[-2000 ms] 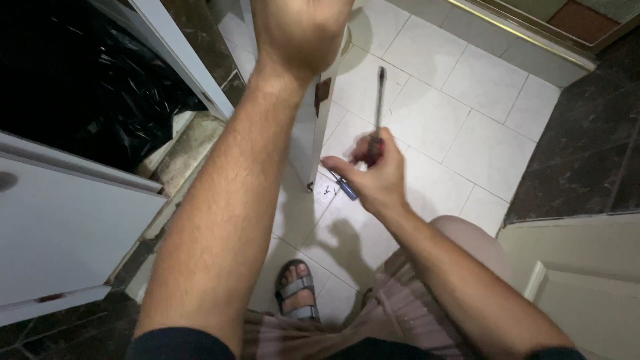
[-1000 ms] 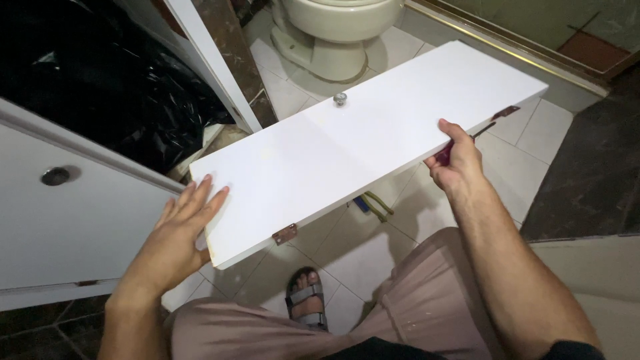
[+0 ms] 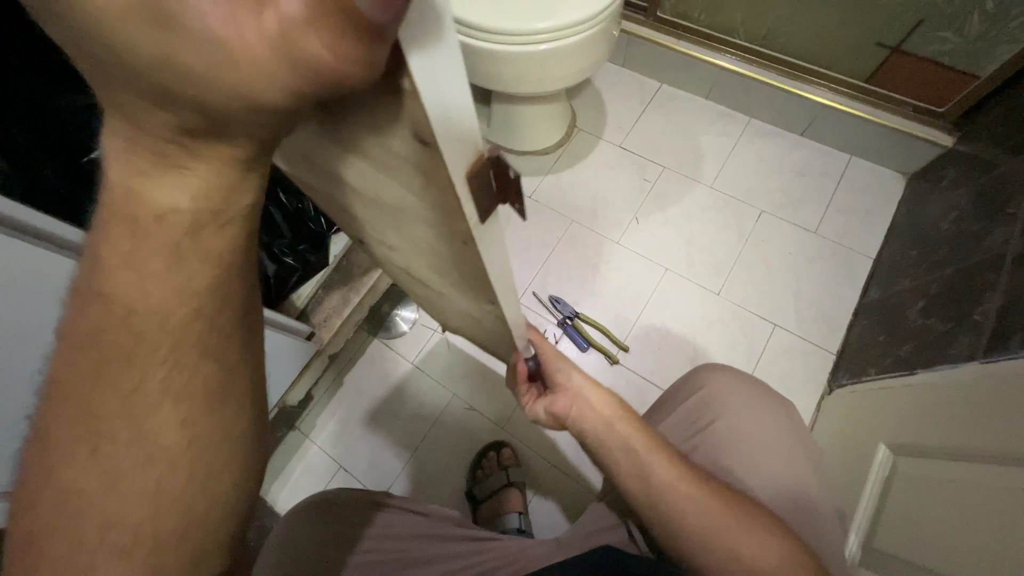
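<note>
A white cabinet door stands on edge, tilted, its narrow edge and its stained, bare inner face toward me. A rusty hinge is fixed to that edge. My left hand, large and partly cut off by the frame, holds the door's upper end; its fingertips are hidden. Lower down, my right hand grips the door's bottom corner, with a dark, rounded handle end showing between the fingers. On the floor tiles to the right of the door lie green-handled pliers and a blue-handled screwdriver, side by side.
A toilet stands ahead, beside a shower sill. At left are a cabinet and black plastic. A round metal disc lies by the cabinet base. My sandaled foot is below; a panelled door is at right.
The cabinet door has turned from lying flat, its white knobbed face up, to standing on edge. My left hand has risen toward the camera; my right hand has moved left and down.
</note>
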